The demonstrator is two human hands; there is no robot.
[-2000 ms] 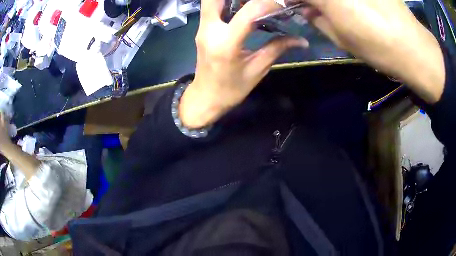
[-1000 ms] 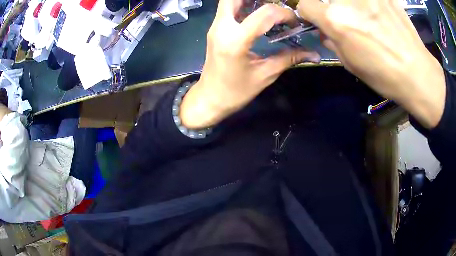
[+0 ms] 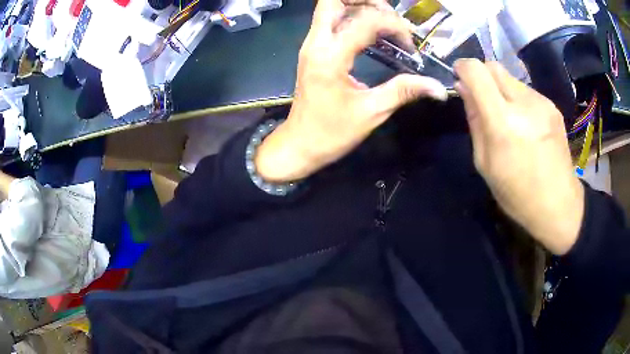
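My left hand [image 3: 345,104] is at the top centre, above the bench edge. Its fingers and thumb are closed around a small dark module with a circuit board [image 3: 399,55]. My right hand [image 3: 514,138] is to the right and holds a slim silvery tool, possibly tweezers [image 3: 441,65], whose far end points at the module. Whether the tool touches the module cannot be told. A yellow strip and thin wires [image 3: 423,12] show just beyond the module. A white camera body [image 3: 535,22] with a black ball housing [image 3: 565,66] lies beyond my right hand, with coloured wires hanging out.
White camera bodies with red squares [image 3: 114,59] crowd the upper left of the dark green bench [image 3: 238,66]. Another person in a light sleeve [image 3: 48,235] is at the left. Cardboard [image 3: 141,148] shows below the bench edge.
My right hand has moved down and right, away from my left hand, with the tool still in it. The white body and black housing behind it have come into view.
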